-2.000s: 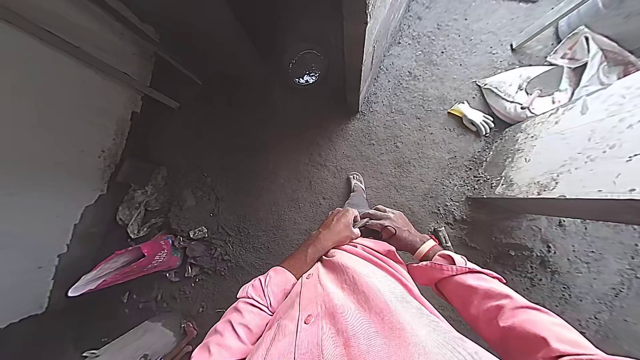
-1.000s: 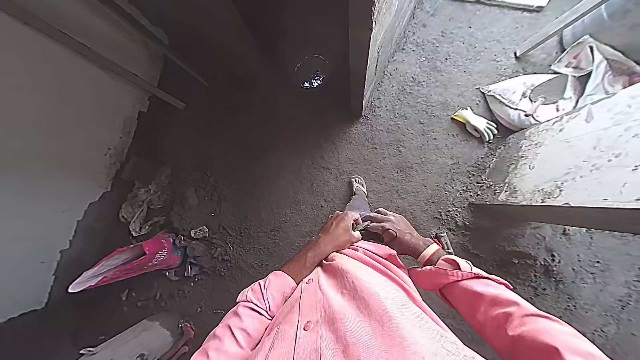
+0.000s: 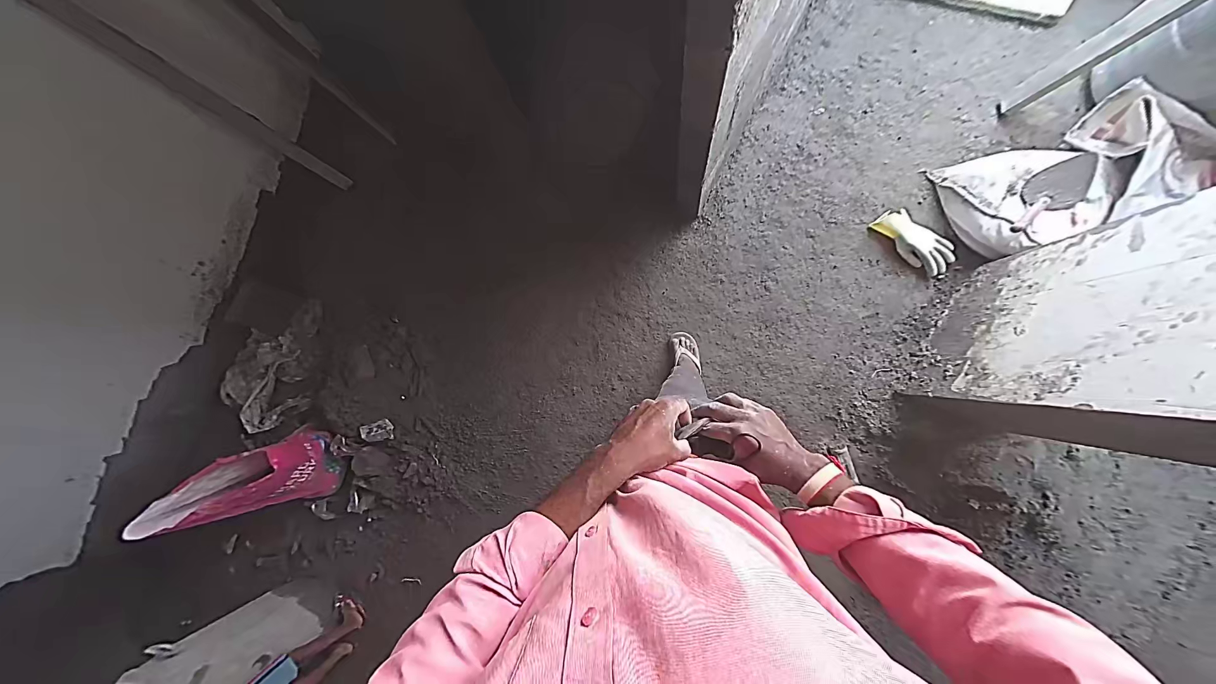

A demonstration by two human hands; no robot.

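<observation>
At the waist of the pink shirt [image 3: 665, 560], my left hand [image 3: 650, 437] is curled around the end of a small grey object [image 3: 693, 429], too unclear to name. My right hand [image 3: 755, 439] is beside it with bent fingers, over something dark at the waist; its grip is partly hidden. A red thread and a pale band circle my right wrist. Past the hands, one foot in a sandal [image 3: 685, 351] stands on the rough grey floor [image 3: 570, 323].
A white glove with a yellow cuff [image 3: 917, 242] lies by white sacks [image 3: 1035, 195]. To the right juts a pale, stained slab [image 3: 1102, 313]. A pink bag [image 3: 275, 475] and rubble [image 3: 375, 465] lie left, with another person's foot [image 3: 350, 613] below. A wall edge [image 3: 736, 104] stands ahead.
</observation>
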